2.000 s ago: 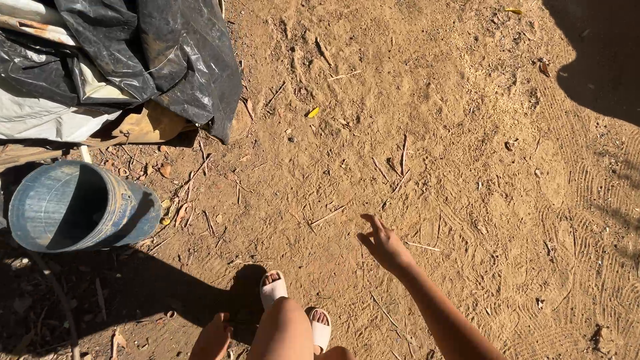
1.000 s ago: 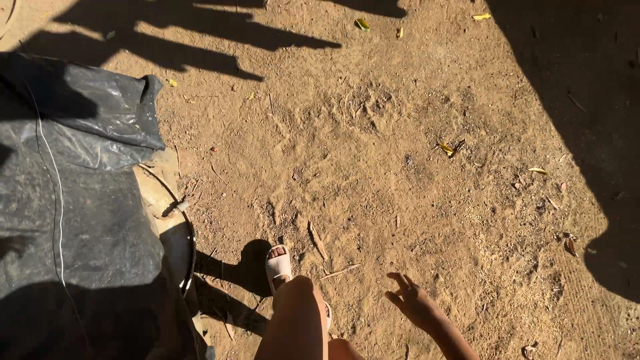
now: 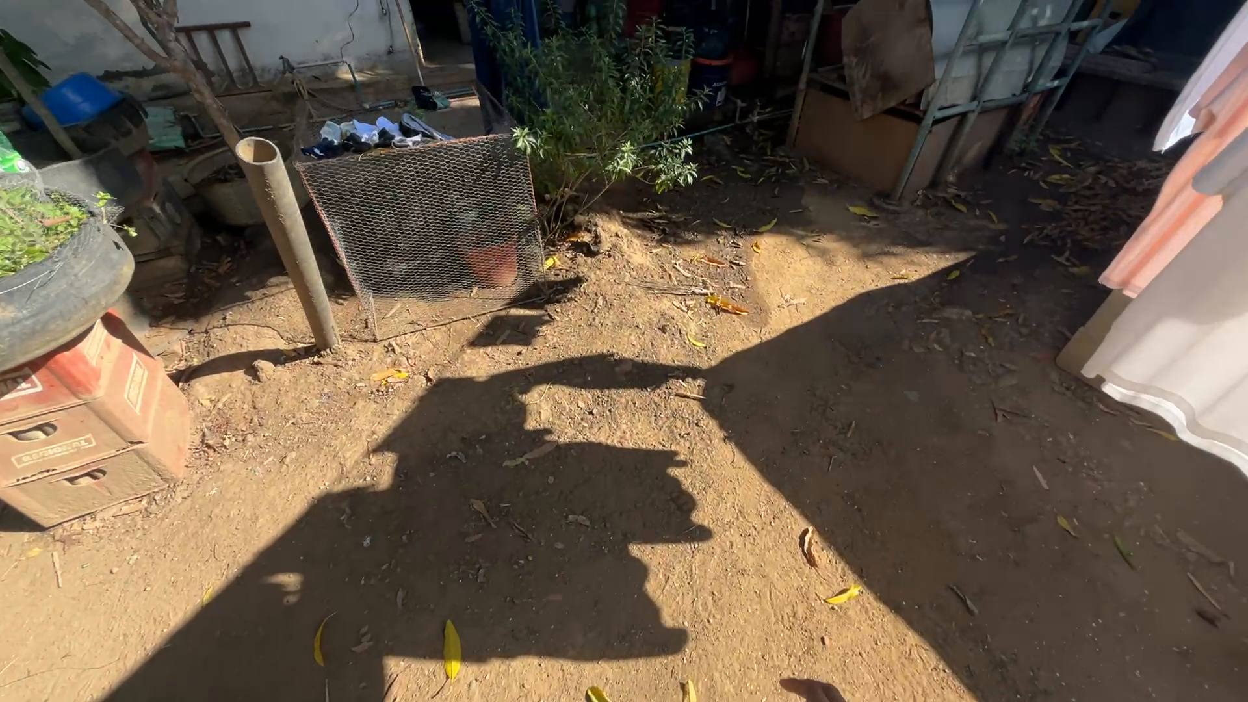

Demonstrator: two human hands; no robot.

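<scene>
At the bottom edge of the head view, only the fingertips of my right hand (image 3: 811,690) show, over the bare dirt ground (image 3: 721,614). The rest of that hand is cut off, and whether it holds anything cannot be seen. Nearest to it lie a few yellow leaves (image 3: 843,594). My left hand is out of view. At the right edge hang pale and pink cloths (image 3: 1185,331), well away from the fingertips.
Stacked crates (image 3: 83,439) stand at left beneath a tyre planter (image 3: 63,283). Farther on are an upright pipe (image 3: 288,244), a wire-mesh frame (image 3: 429,219) with cloths on top, a leafy bush (image 3: 604,107) and a metal frame (image 3: 926,136) leaning by a brown box. Large shadows cross the ground.
The view has swung up and forward to the yard. My right hand, earlier shown with its forearm, is now at the bottom edge. My legs and the black plastic sheet have left view.
</scene>
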